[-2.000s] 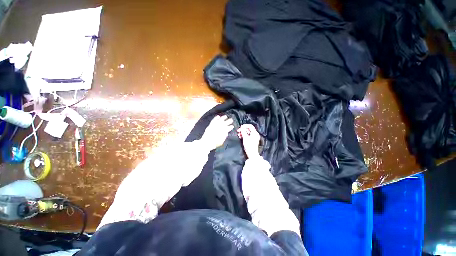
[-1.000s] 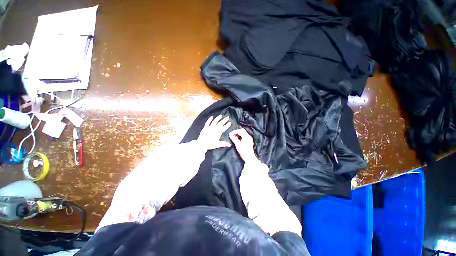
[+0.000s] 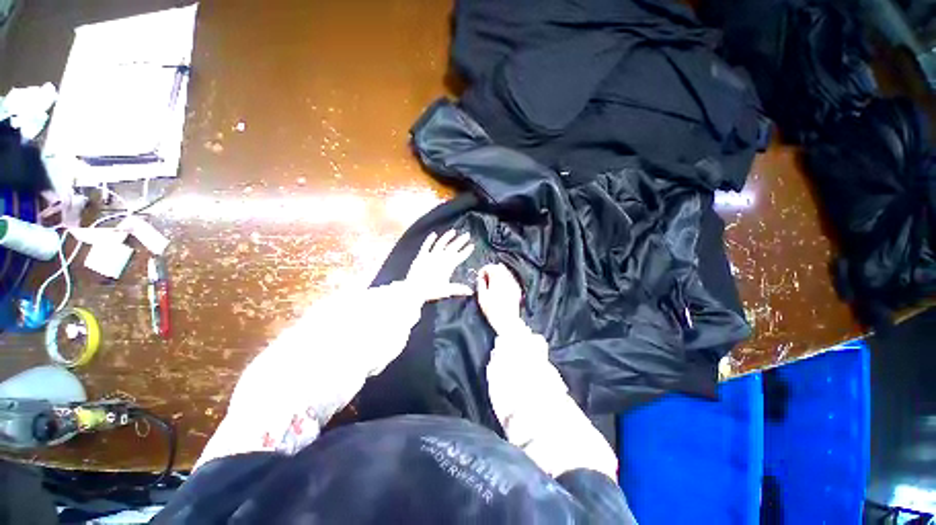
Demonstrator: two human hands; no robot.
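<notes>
A black garment with a shiny, wrinkled lining (image 3: 616, 277) lies on the brown table in front of me, its matt shell showing at the left edge. My left hand (image 3: 439, 269) lies on the lining with its fingers spread. My right hand (image 3: 497, 292) is just to its right, fingers curled in at the lining; whether it pinches fabric is hard to tell in the glare. A tiny white tag (image 3: 688, 316) shows on the lining at the right.
Folded matt black garments (image 3: 606, 92) lie beyond, and a shiny black bundle (image 3: 878, 205) at the far right. Blue crates (image 3: 693, 456) stand below the right edge. Papers (image 3: 123, 97), a yellow tape roll (image 3: 74, 337), a red tool (image 3: 159, 297) and a grey machine (image 3: 36, 421) are at left.
My left hand has flattened and its fingers have spread. My right hand has moved slightly left, then stayed near the same spot with fingers curled. The garment has barely moved.
</notes>
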